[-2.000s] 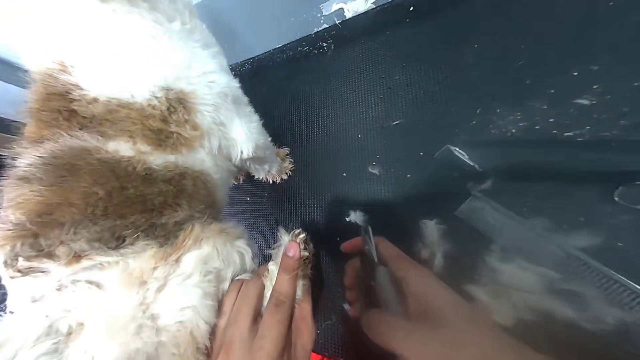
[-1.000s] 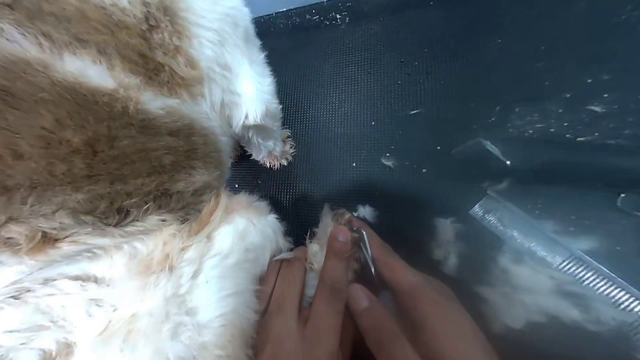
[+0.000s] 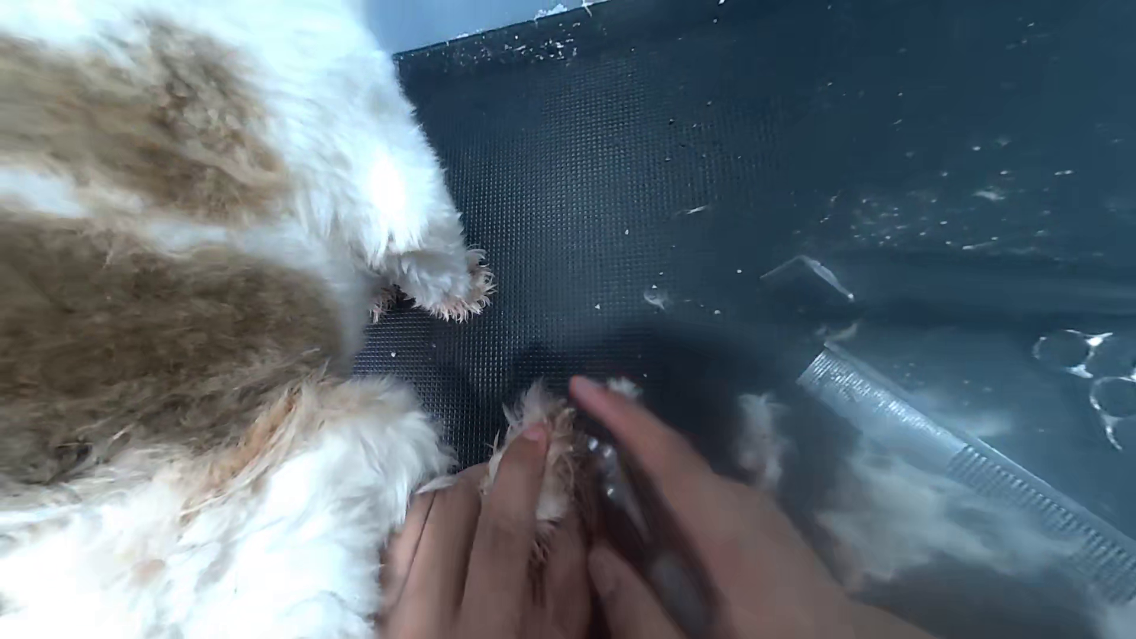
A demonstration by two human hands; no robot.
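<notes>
A dog with white and brown fur point(image 3: 177, 311) fills the left side. My left hand point(image 3: 488, 550) holds one of its paws point(image 3: 550, 444) at bottom centre, its fingers around the leg and one fingertip on the fur. My right hand point(image 3: 701, 515) grips a shiny metal tool point(image 3: 617, 475), blurred and partly hidden by the fingers, close against the right side of that paw. From the frame its exact kind cannot be told. Another paw point(image 3: 457, 288) of the dog rests on the black textured table mat point(image 3: 568, 195), above my hands.
A metal comb point(image 3: 967, 461) lies at lower right beside loose tufts of cut white fur point(image 3: 932, 524). Finger rings of scissors point(image 3: 1087, 355) show at the right edge. Small clippings are scattered over the black surface, whose far edge point(image 3: 497, 31) is at the top.
My right hand, apart from the paw two seconds ago, has moved left and is now against it with the metal tool. My left hand still holds the paw. The view has moved nearer.
</notes>
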